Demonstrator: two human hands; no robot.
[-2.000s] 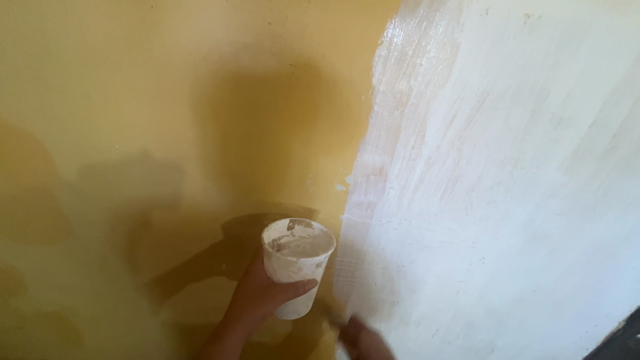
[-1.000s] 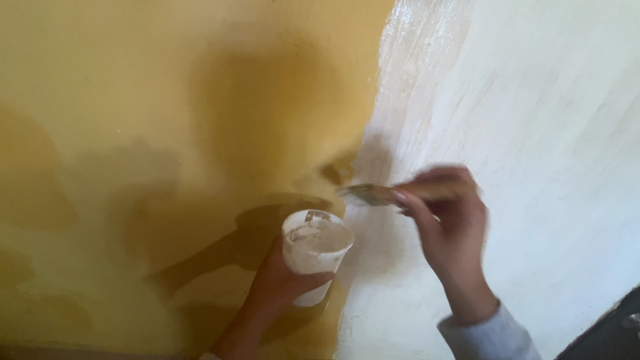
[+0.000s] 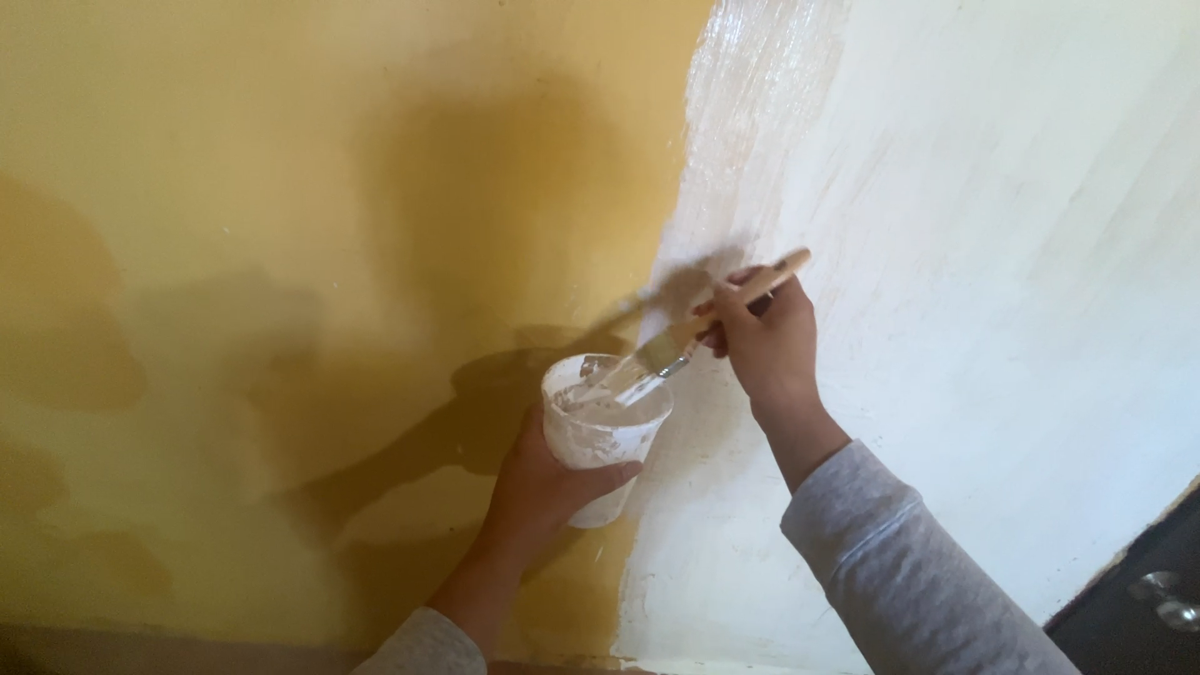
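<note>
My left hand (image 3: 553, 483) is wrapped around a white plastic cup (image 3: 600, 441) smeared with white paint, held upright in front of the wall. In my right hand (image 3: 769, 337) is a flat paintbrush (image 3: 698, 323) with a wooden handle and a metal ferrule. The brush slants down to the left, its paint-coated bristles at the cup's mouth, over or inside the rim. Behind them the wall is yellow (image 3: 525, 187) on the left and coated with white paint (image 3: 937, 281) on the right, with an uneven edge between.
At the lower right is a dark panel (image 3: 1125, 600) with shiny round metal fittings (image 3: 1177, 614). A brownish strip (image 3: 169, 649) runs along the foot of the yellow wall. Shadows of my arms and the cup fall across the wall.
My right hand first rose from the bottom of the view with the brush; since one second ago the brush has come to the cup's mouth. My left hand still holds the cup.
</note>
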